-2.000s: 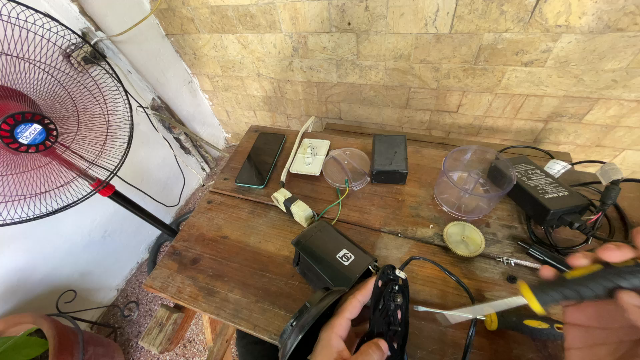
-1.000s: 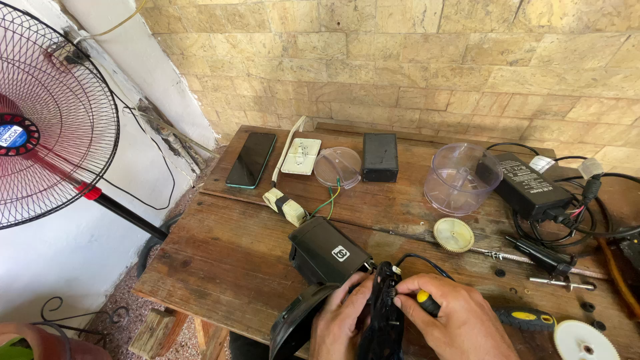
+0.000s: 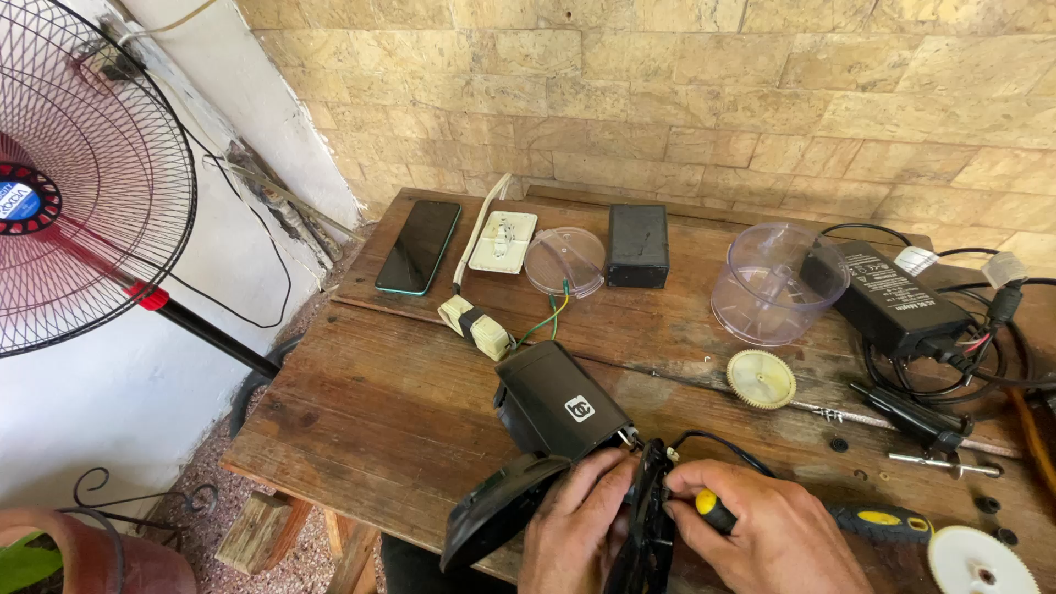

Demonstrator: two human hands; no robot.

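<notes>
My left hand [image 3: 577, 528] grips a black plastic housing part [image 3: 648, 528] near the table's front edge. My right hand [image 3: 755, 524] has a screwdriver with a yellow-and-black handle [image 3: 714, 507] in its curled fingers, while its thumb and fingertips touch the right side of that part. The screwdriver's shaft is hidden. Just beyond my hands lies a black plastic case [image 3: 557, 396] with a white sticker, joined by wires. A round black cover [image 3: 499, 507] stands tilted at the left of my left hand. A second yellow-and-black handle [image 3: 883, 521] lies right of my right hand.
Along the back are a smartphone [image 3: 419, 247], a white plate [image 3: 502, 241], a clear round lid [image 3: 565, 261], a black box [image 3: 638, 246], a clear plastic container [image 3: 780, 285] and a power adapter [image 3: 899, 301]. A yellowed gear [image 3: 761, 379], white gear [image 3: 982, 561] and metal rod [image 3: 940, 464] lie right.
Two seconds ago my right hand held the screwdriver out to the right, away from the housing part. It has since come in against the part, with the yellow handle end tucked in its fingers.
</notes>
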